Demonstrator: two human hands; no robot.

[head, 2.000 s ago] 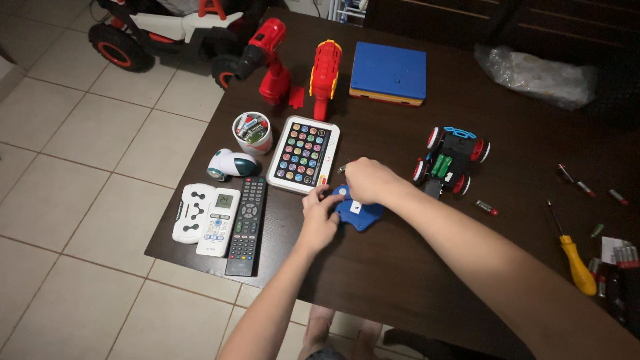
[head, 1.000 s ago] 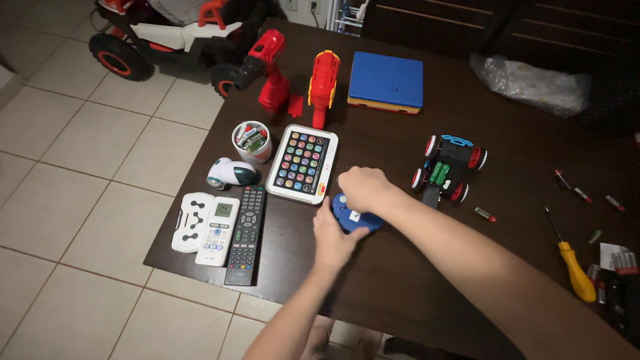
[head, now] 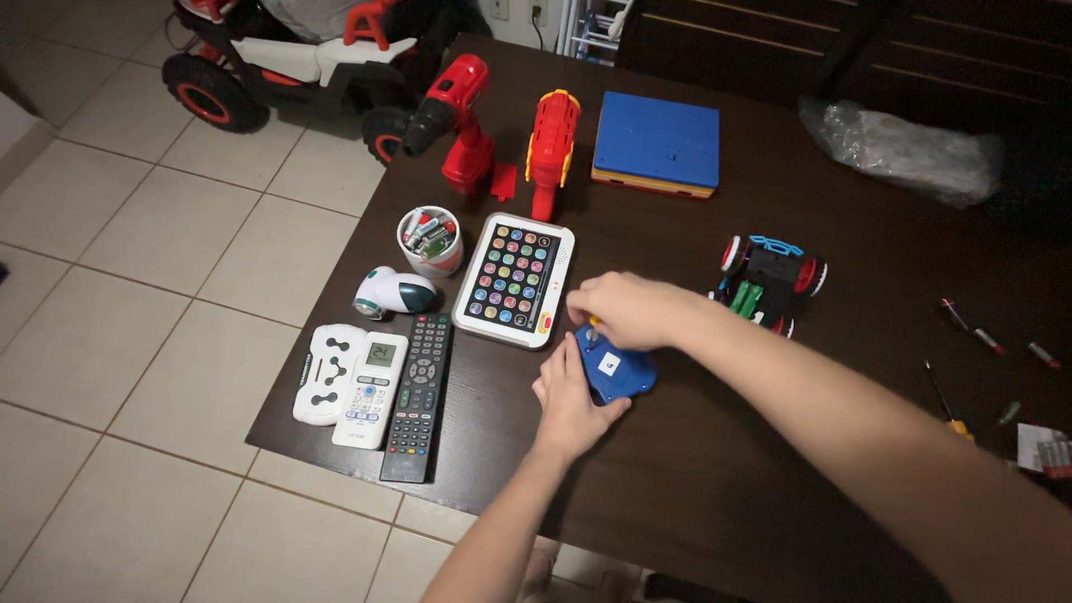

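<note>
A blue plastic toy (head: 621, 373) with a small white label lies on the dark table. My left hand (head: 569, 402) grips its left and lower edges, with the thumb along the near side. Over the toy's upper left part, beside a round metallic spot, my right hand (head: 628, 310) is closed on a small yellow-handled tool (head: 595, 322). The fingers hide most of this tool, so its kind cannot be told. Just beyond my hands lies a white toy tablet (head: 512, 280). A toy car chassis (head: 766, 280) with green batteries is to the right, past my right wrist.
Remotes (head: 416, 402), a white-and-green device (head: 394, 293) and a cup of batteries (head: 430, 243) stand left. Behind are a red toy drill (head: 465, 126), another red toy (head: 551, 151) and a blue case (head: 657, 142). Loose batteries (head: 988, 340) and a screwdriver (head: 946, 398) lie right.
My left hand has shifted from a pinch at the toy's upper left to a wider hold along its left and lower edges. My right hand stays above the toy.
</note>
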